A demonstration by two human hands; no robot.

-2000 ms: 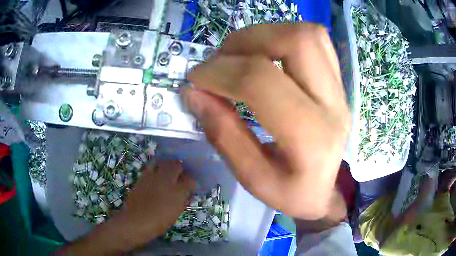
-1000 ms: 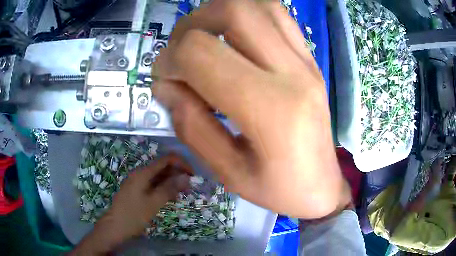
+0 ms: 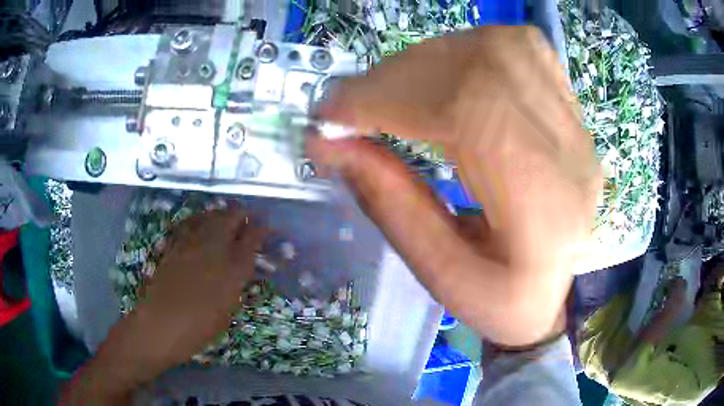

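My right hand (image 3: 484, 166) is over the right part of the machine, thumb and index finger pinched on a small wire lead (image 3: 336, 129) with a white block. The lead's green end is blurred and points left over the silver clamp blocks (image 3: 182, 103). A bright green spot marks the work slot (image 3: 221, 95), left of the fingertips. My left hand (image 3: 186, 277) is low in the parts tub (image 3: 397, 333), over the loose leads; its fingertips are blurred, and whether they hold a lead cannot be told.
The machine's pale base plate (image 3: 59, 147) lies above the tub. A blue bin (image 3: 500, 11) with green leads is behind it. A white side tub (image 3: 627, 255) full of parts is at right. A person in yellow (image 3: 651, 357) is at lower right. A red item (image 3: 11, 277) is at far left.
My right hand has moved right, away from the work slot, and a white block now shows in its fingertips. My left hand has shifted left and up in the tub. The whole view has shifted slightly.
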